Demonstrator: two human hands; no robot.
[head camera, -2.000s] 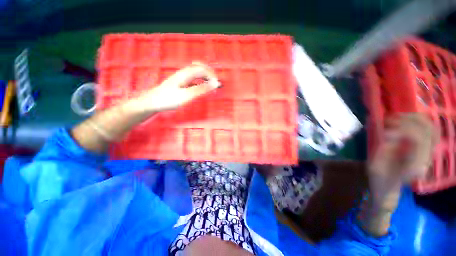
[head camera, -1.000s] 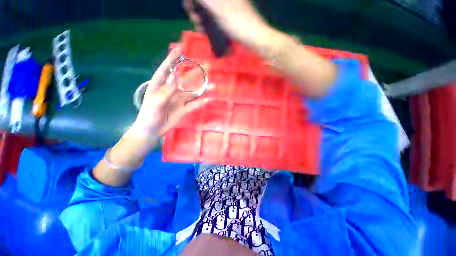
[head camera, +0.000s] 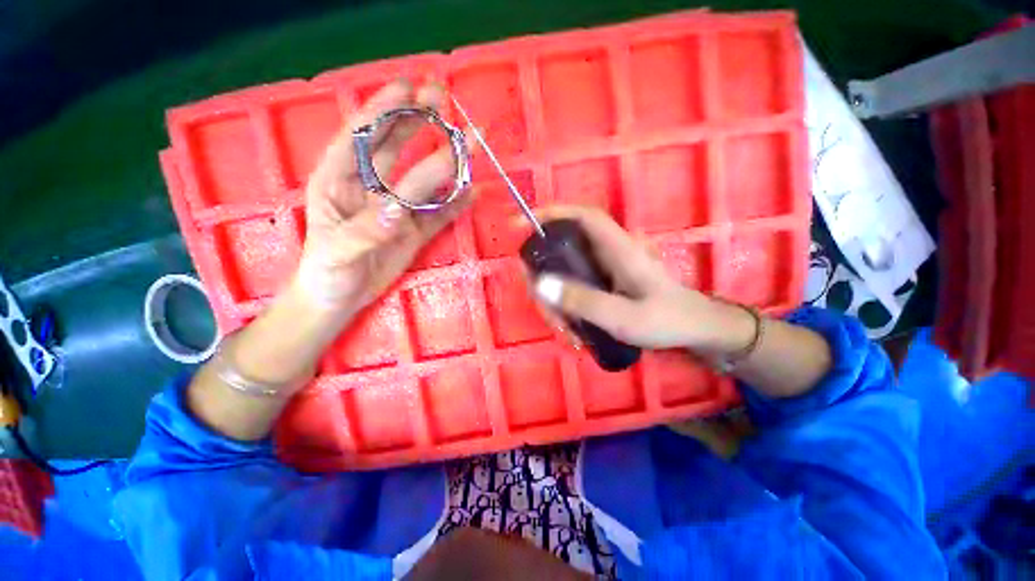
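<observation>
My left hand (head camera: 369, 216) holds a silvery open watch case (head camera: 459, 145) above the upper left part of the red foam tray (head camera: 556, 380). The hole faces me and my fingers show through it. My right hand (head camera: 636, 284) grips the dark bulbous handle of a screwdriver-like tool (head camera: 577, 278). Its thin straight shaft points up and left, and the tip is just right of the case; I cannot tell that it touches. The tray's visible square pockets are empty.
A pale tape roll (head camera: 183, 319) lies left of the tray on the green bench. White film sheets (head camera: 868, 193) with round holes lie at its right. A grey metal bar (head camera: 948, 77) reaches in from the upper right, above stacked red trays (head camera: 982, 244).
My right hand has come down from the tray's far edge, and the tool's shaft now shows beside the case. The case stays in my left hand. The view has shifted and the tray sits tilted.
</observation>
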